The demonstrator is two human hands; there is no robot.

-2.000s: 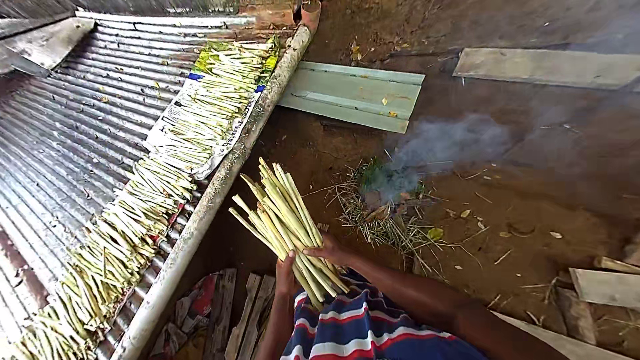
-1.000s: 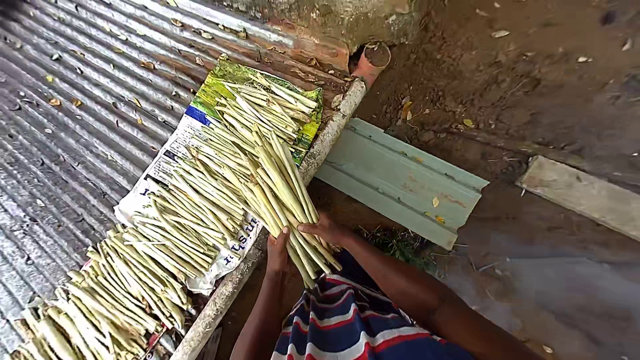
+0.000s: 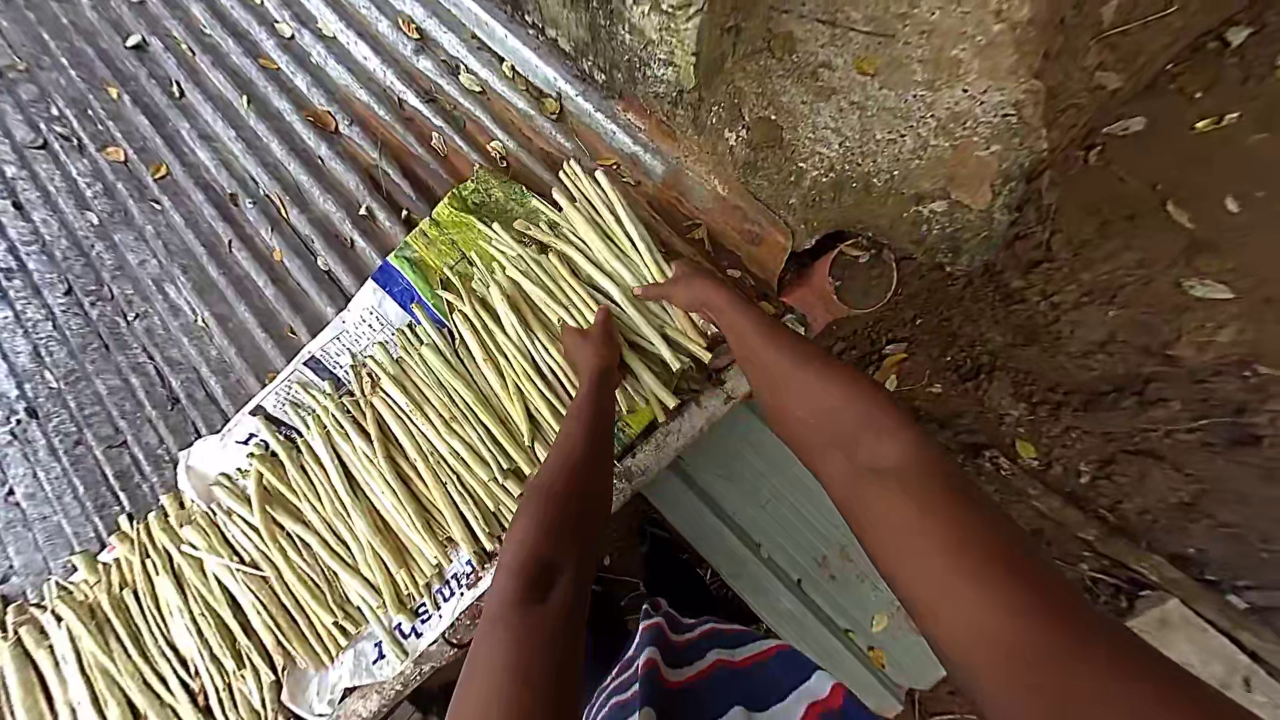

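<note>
A bundle of pale green-yellow plant stalks [image 3: 610,255] lies at the upper right end of a long row of similar stalks [image 3: 400,430]. My left hand [image 3: 594,350] touches the bundle's left side, thumb up; its fingers are partly hidden, so its hold cannot be told. My right hand [image 3: 690,292] rests against the bundle's right side near its lower end, fingers partly hidden among the stalks. Under the row lies a flattened printed sack [image 3: 235,445], white with a green and blue end. It rests on corrugated metal sheeting [image 3: 180,260].
A pale pole [image 3: 650,455] runs along the sheeting's near edge. Below it is a grey-green metal sheet [image 3: 800,550]. A stained wall or concrete block [image 3: 880,120] stands beyond, beside a round clay-coloured pipe end [image 3: 850,280]. Bare soil with fallen leaves lies at the right.
Both hands have carried the stalk bundle from over the ground to the upper right end of the row, where it now lies. The view has shifted closer to the sheeting.
</note>
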